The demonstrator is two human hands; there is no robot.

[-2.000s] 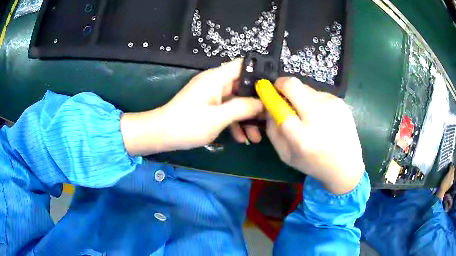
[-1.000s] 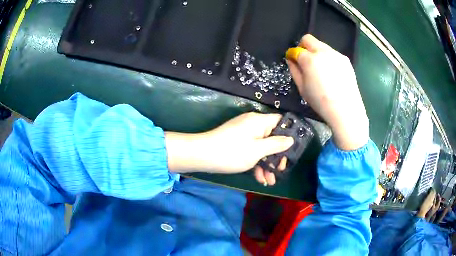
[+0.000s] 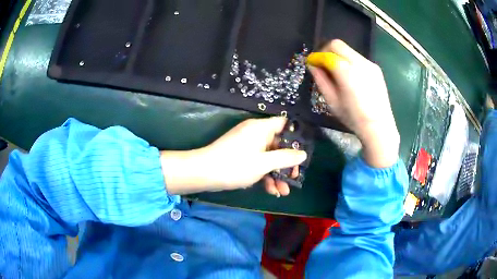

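Note:
My left hand holds the black plastic housing just in front of the tray, its face with round and square openings turned up. My right hand, with a yellow finger cot on the index finger, is over the right part of the black compartment tray. Its fingertips point at the small silver rings, and whether they pinch one cannot be told. Silver rings are heaped in one section; more in the rightmost section are partly hidden by my right hand. Two brass-coloured rings lie at the tray's front edge.
The tray lies on the glossy green bench. On the right are a clear blister tray, a long white sheet and a red patch. A neighbouring person's blue sleeve is at lower right. A red stool or bin is below.
From two seconds ago, my right hand has left the housing and moved up over the tray. My left hand holds the housing lower, nearer me. The view has also shifted.

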